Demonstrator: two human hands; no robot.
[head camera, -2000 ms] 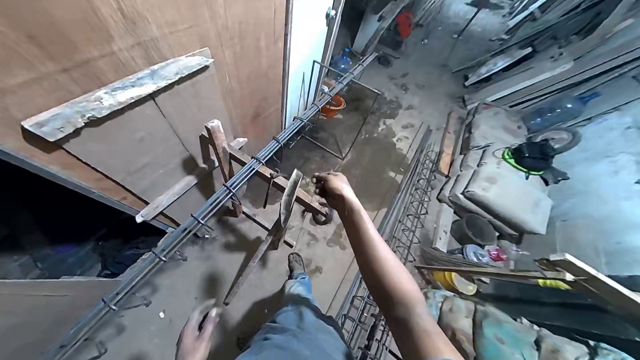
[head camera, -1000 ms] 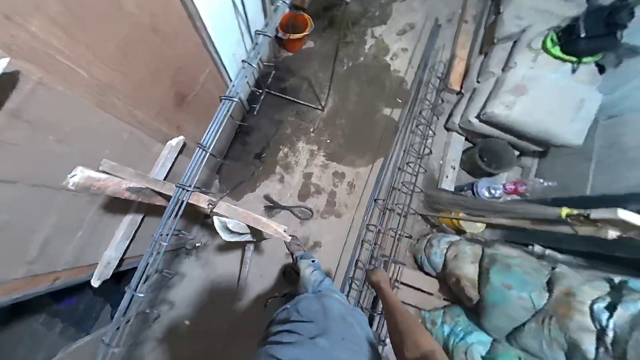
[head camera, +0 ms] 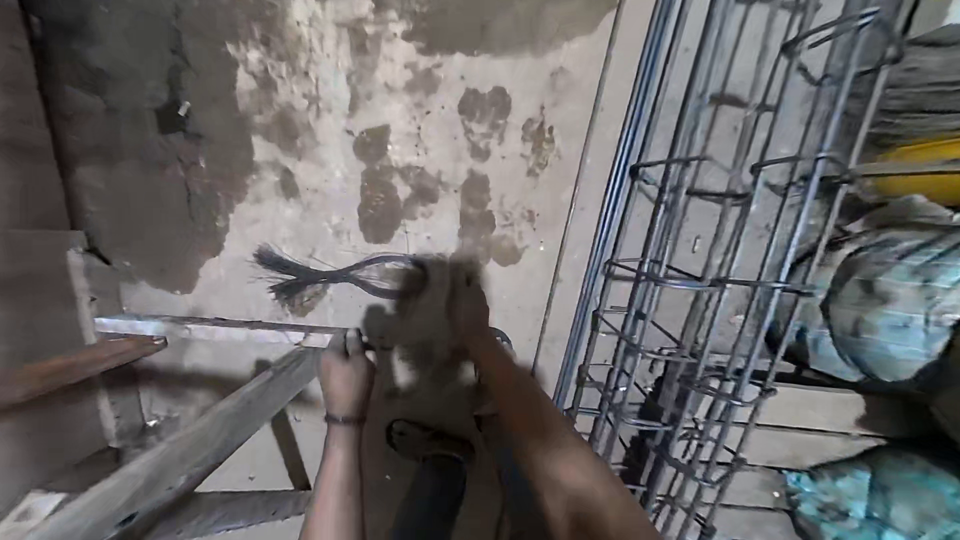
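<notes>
A bundle of thin dark tie wire, bent into a loop at its right end, lies on the stained concrete floor. My right hand reaches down just right of that loop; it is blurred, and its fingers and anything in them cannot be made out. My left hand, a band at the wrist, is at the right end of a narrow wooden strip, beside the top of a wooden beam. Whether its fingers grip the strip is unclear.
Tied rebar cages and loose bars run along my right side. Beyond them lie filled sacks and a yellow object. A reddish board juts in from the left. My sandalled foot stands on the floor.
The view has dropped and moved closer to the floor. My right arm, over the rebar one second ago, now reaches toward the wire bundle. My left hand has come into view at the wooden strip.
</notes>
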